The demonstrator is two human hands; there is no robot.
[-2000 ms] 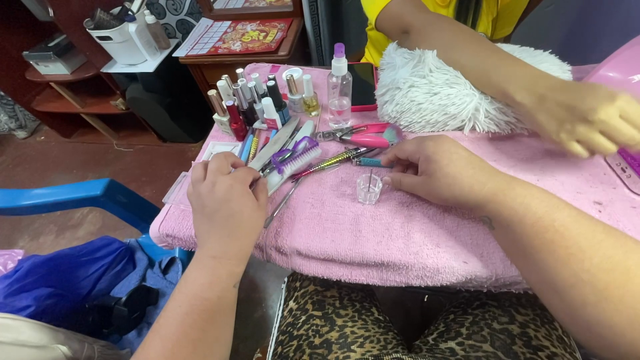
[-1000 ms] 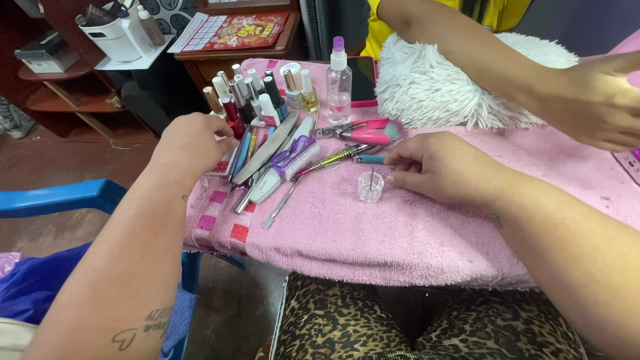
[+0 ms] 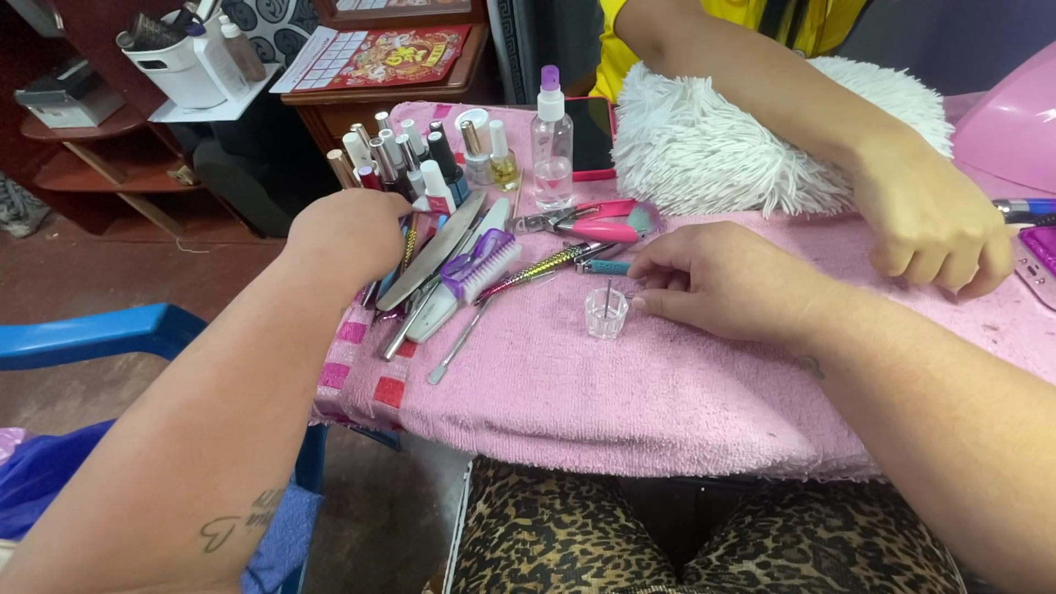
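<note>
My left hand (image 3: 351,235) reaches in beside the nail polish bottles (image 3: 396,157) at the pink towel's left; its fingertips are hidden among slim tools, so its hold cannot be told. Right of it lie a metal nail file (image 3: 433,252), a purple-handled nail brush (image 3: 481,264) and a metal cuticle pusher (image 3: 459,341). My right hand (image 3: 714,280) rests on the towel (image 3: 660,412), fingers bent, by a small clear glass cup (image 3: 606,313) with a thin metal stem standing in it. A teal-handled tool (image 3: 605,266) touches its fingertips; whether it is gripped is unclear.
Behind the tools stand a clear spray bottle (image 3: 552,144), pink-handled nippers (image 3: 598,227) and a phone (image 3: 592,136). Another person's hand (image 3: 932,214) hangs over the towel at right, the forearm across a fluffy white cushion (image 3: 742,173). A blue plastic chair (image 3: 91,334) stands at left.
My left hand has moved from over the tools' near left end toward the polish bottles. The other person's hand lifted, then came down again. My right hand has stayed by the glass cup.
</note>
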